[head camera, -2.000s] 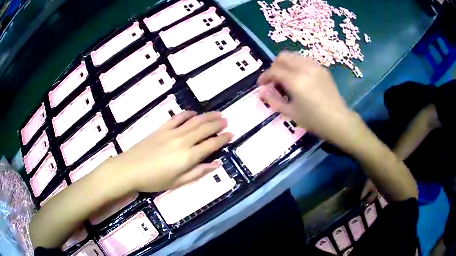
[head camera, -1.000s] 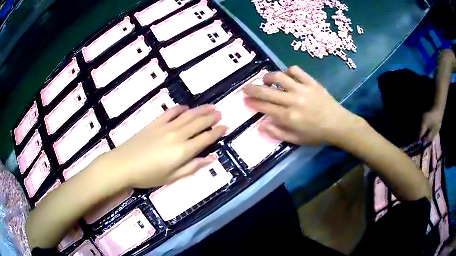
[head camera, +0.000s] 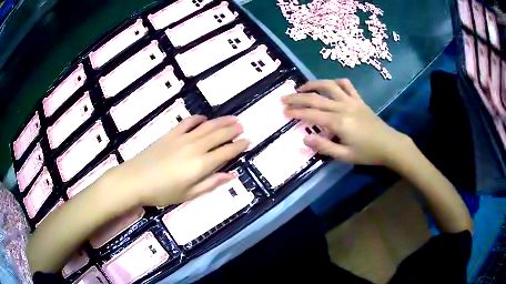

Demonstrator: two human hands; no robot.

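Pink phone cases lie in the pockets of a glossy black blister tray (head camera: pixel 181 250). My left hand (head camera: pixel 186 161) lies palm down over the middle of the tray, its fingertips at the near end of one phone case (head camera: pixel 265 117). My right hand (head camera: pixel 344 122) is over the camera end of that same case, fingers bent, hiding the camera area. Whether an insert is under the right fingertips cannot be seen. A neighbouring case (head camera: pixel 283 158) shows dark openings beside my right thumb. A loose pile of pink inserts (head camera: pixel 344 33) lies beyond the right hand.
A clear bag of pink bits (head camera: pixel 14 233) is at the left edge. The dark green bench (head camera: pixel 421 22) has a pale edge (head camera: pixel 316 191). Another filled black tray (head camera: pixel 482 61) is at the upper right. A brown surface (head camera: pixel 383 227) shows below the bench.
My right hand has moved about the camera end of the case; its fingers now rest flatter there. My left hand has stayed nearly still. Another filled tray now shows at the upper right.
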